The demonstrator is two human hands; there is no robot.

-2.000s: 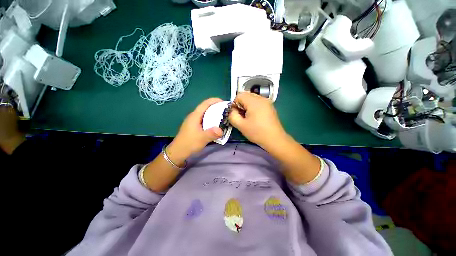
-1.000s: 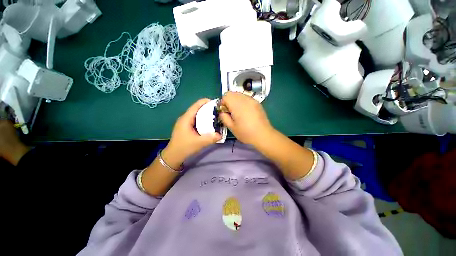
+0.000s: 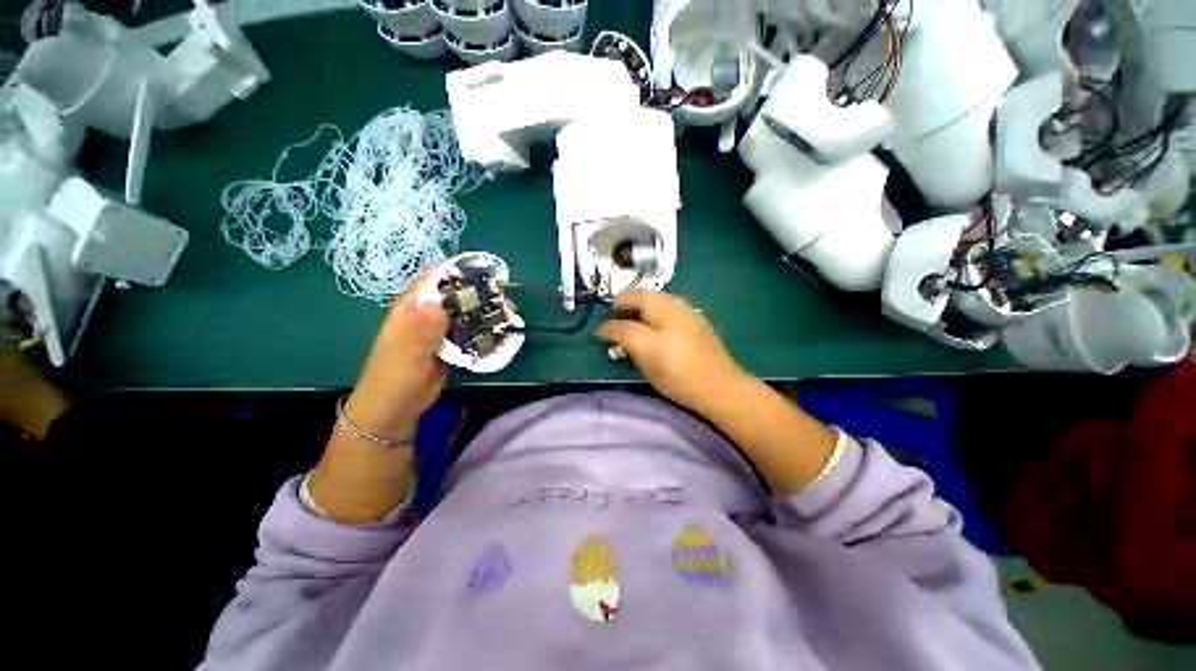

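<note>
My left hand (image 3: 415, 344) holds a white front cover with a circuit board (image 3: 475, 312), the board side facing up. Dark and red wires (image 3: 561, 319) run from the board to the open end of the white camera housing (image 3: 617, 171), which lies on the mat. A round silvery part (image 3: 637, 254) shows inside the opening. My right hand (image 3: 652, 341) is just below the opening, thumb and fingers close together at the wires; a small pale piece shows at the fingertips. Whether it grips a wire or that piece is too small to tell.
A tangled heap of thin white loops (image 3: 388, 197) lies left of the housing. Waiting white camera bodies with wires (image 3: 829, 223) crowd the right. Bodies with antennas (image 3: 125, 230) stand at left. Stacked board cups (image 3: 479, 24) are at the back. Another person's hand (image 3: 29, 374) shows at the left edge.
My left hand has moved left and turned the cover so its board faces up. My right hand has left the board and is at the wires by the housing. More of the bench's back shows.
</note>
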